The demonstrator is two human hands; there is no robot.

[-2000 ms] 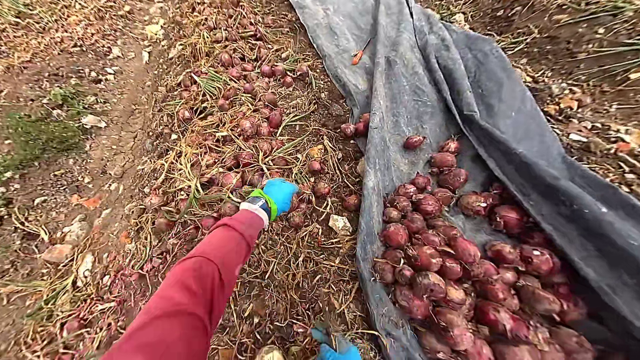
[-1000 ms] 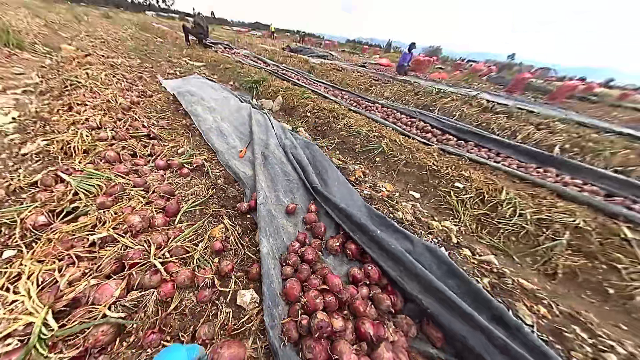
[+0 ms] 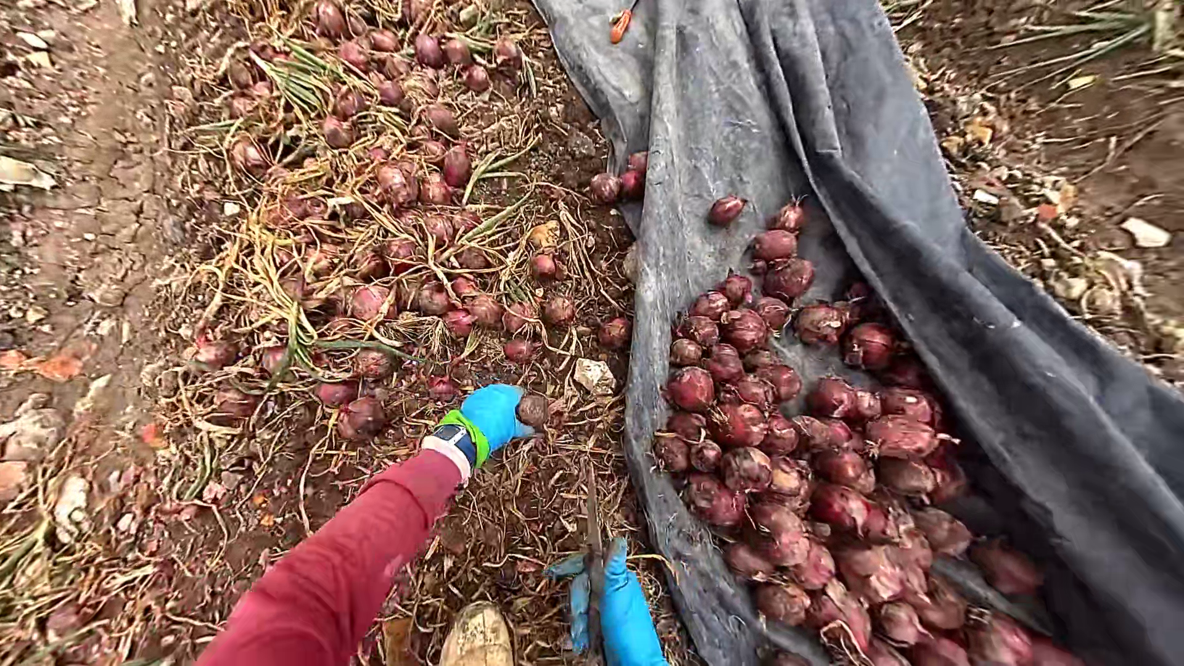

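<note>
My left hand (image 3: pixel 495 415), in a blue glove with a watch and a green band at the wrist, has its fingers on a small brownish-red onion (image 3: pixel 533 410) low over the soil. At the bottom, my right hand (image 3: pixel 610 601), also blue-gloved, is closed around a tool with a long, thin dark blade (image 3: pixel 594 527) pointing up the view; its type is unclear. Red onions with dry tops (image 3: pixel 398 185) lie on the ground beyond my left hand. Trimmed red onions (image 3: pixel 740 421) are heaped on a dark grey fabric sheet (image 3: pixel 708 139) to the right.
A pale stone (image 3: pixel 594 376) lies between my left hand and the sheet. The toe of a boot (image 3: pixel 478 636) shows at the bottom edge. The sheet's right side rises in folds (image 3: pixel 1008 333). Bare soil with stones borders both sides.
The view swung up over the field one second ago and is down again. Both hands show fully again, my left hand now at an onion nearer the boot than two seconds ago.
</note>
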